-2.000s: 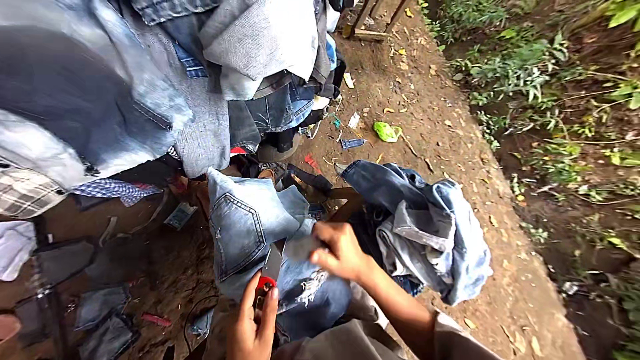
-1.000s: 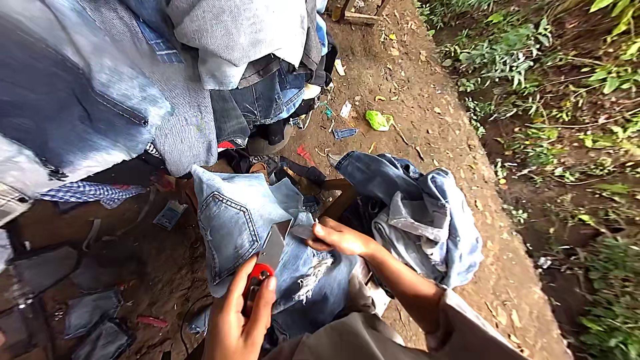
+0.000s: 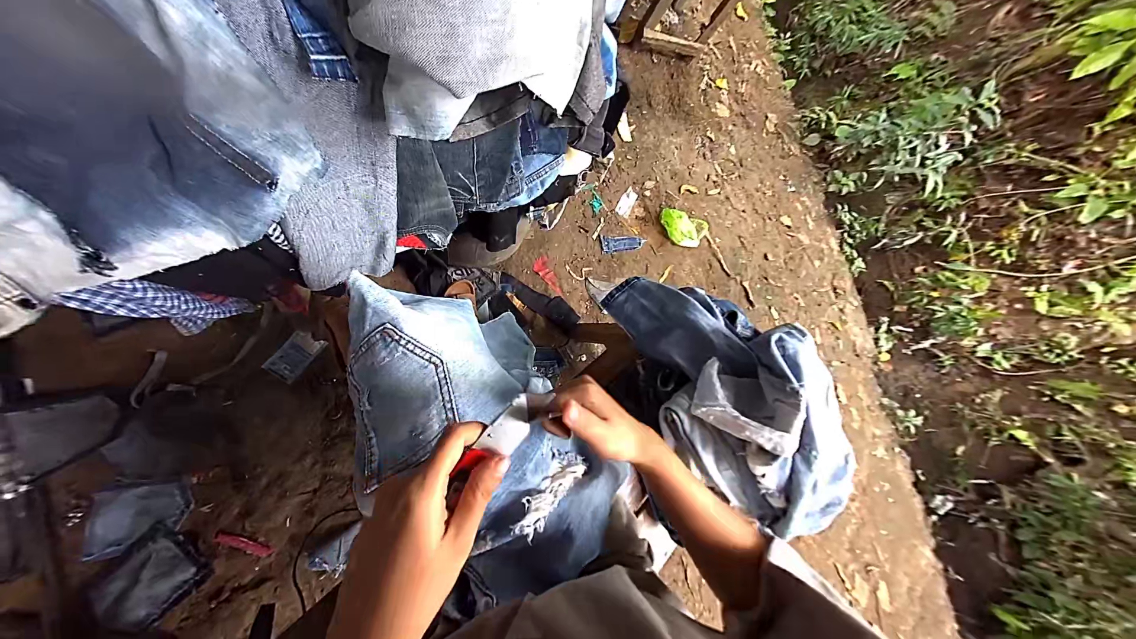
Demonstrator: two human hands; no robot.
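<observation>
My left hand (image 3: 435, 515) holds a tool with a red handle (image 3: 469, 461) and a broad grey metal blade (image 3: 506, 428), which looks like a knife or cutter. Close to the blade's far end, my right hand (image 3: 602, 422) has its fingers curled; a small pale piece seems to be between them, but it is blurred. Under both hands lies a piece of faded blue denim with a back pocket (image 3: 404, 390), and ripped blue jeans (image 3: 568, 497) with white frayed threads spread across my lap.
A large pile of denim garments (image 3: 346, 169) rises at the upper left. Crumpled jeans (image 3: 745, 382) lie to the right. Cut denim pieces (image 3: 138, 519) and a red object (image 3: 244, 544) are on the ground at the lower left. A green plastic bag (image 3: 682, 227) lies on the dirt path, beside plants.
The red-handled tool has turned in my left hand, and its blade now points up and right toward my right fingers. My right hand has drawn in close to the blade.
</observation>
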